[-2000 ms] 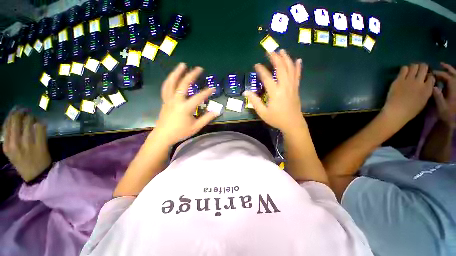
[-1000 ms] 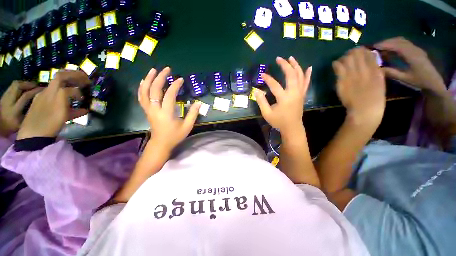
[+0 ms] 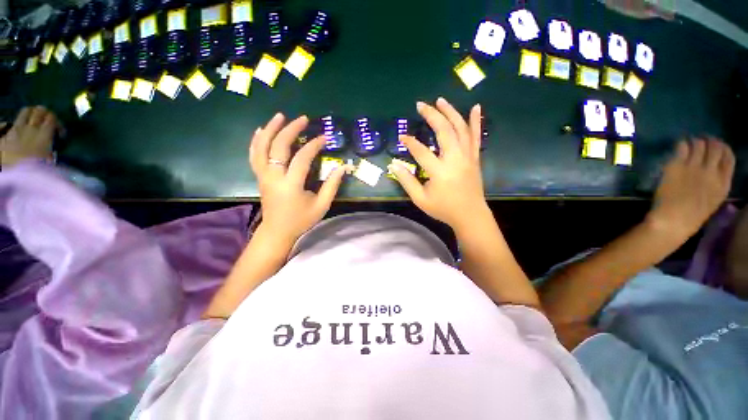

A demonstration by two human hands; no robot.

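A short row of dark units lies in front of me, among them one at the left (image 3: 330, 133), one in the middle (image 3: 367, 135) and one at the right (image 3: 401, 131). A pale pouch battery (image 3: 367, 172) lies below the middle unit. My left hand (image 3: 289, 168) is spread at the row's left end, its fingertips beside the left unit and its thumb at that unit's battery. My right hand (image 3: 445, 164) is spread over the row's right part and hides some units. Its thumb is by a battery; whether it touches is unclear.
Rows of dark units with batteries (image 3: 172, 45) lie at the upper left. White-faced units (image 3: 560, 35) lie at the upper right, with two more (image 3: 595, 116) nearer. Another person's hand (image 3: 693, 180) is at the right, another (image 3: 31, 135) at the far left.
Two white-faced units now lie by the right-hand person, whose hands have come away. The nearest dark row at the left is gone. My hands remain spread around my row, with the right fingers further over it.
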